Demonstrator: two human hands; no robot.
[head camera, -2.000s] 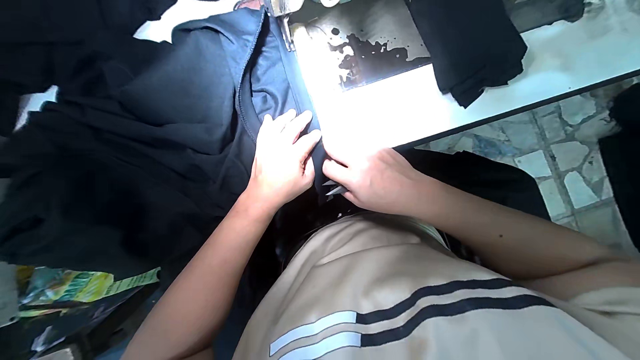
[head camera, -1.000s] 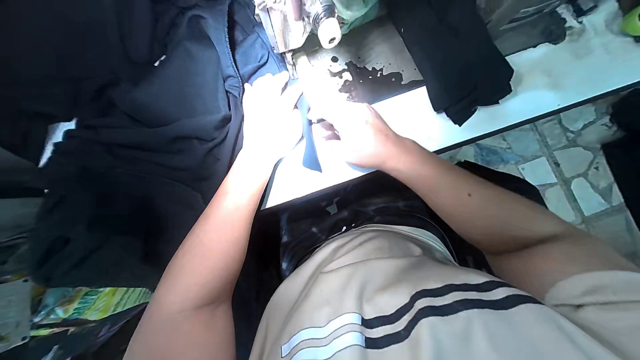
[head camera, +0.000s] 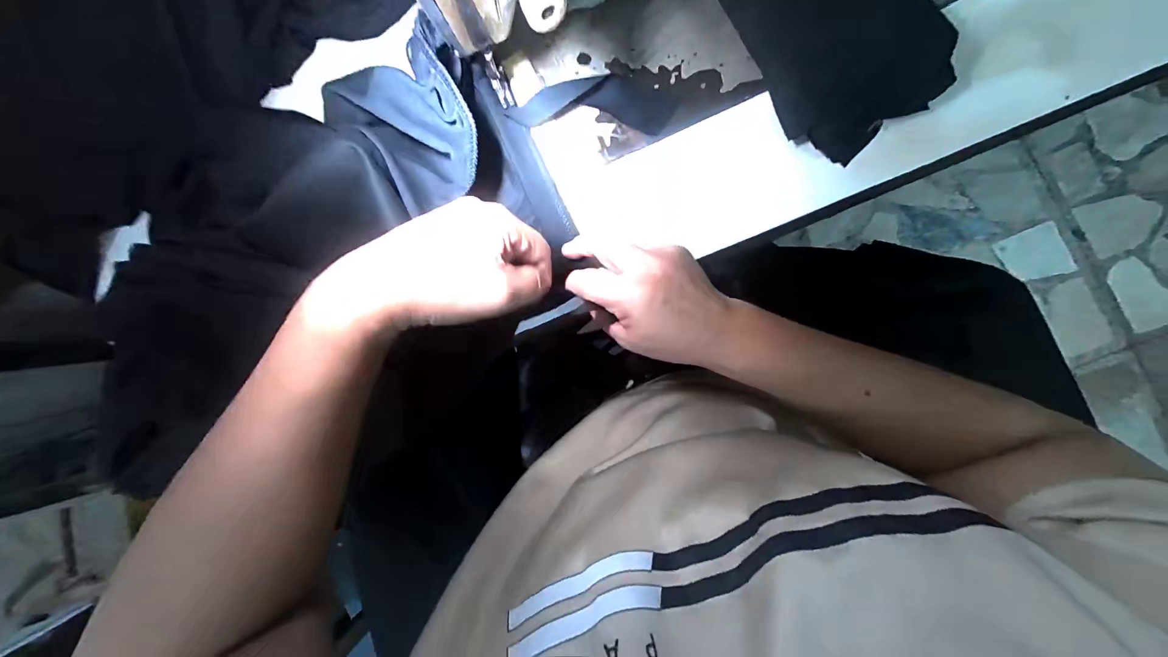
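Dark navy fabric (head camera: 365, 164) with a stitched, overlocked edge runs from the presser foot (head camera: 497, 80) of a sewing machine (head camera: 474, 23) down to my hands at the table's front edge. My left hand (head camera: 456, 260), its fingers curled, is closed on the fabric near that edge. Just right of it, my right hand (head camera: 652, 297) pinches the same fabric between thumb and fingers. The fingertips of both hands nearly meet. A loose dark strip (head camera: 584, 100) lies beside the presser foot, across the machine's metal plate.
Folded black fabric pieces (head camera: 849, 73) lie on the white table (head camera: 730, 182), right of the machine. More dark cloth (head camera: 182, 356) is heaped at left. Below the table's dark front edge shows a stone-patterned floor (head camera: 1031, 246).
Both hands have moved from near the presser foot down to the table's front edge. The dark strip, near the hands a second ago, now lies beside the presser foot.
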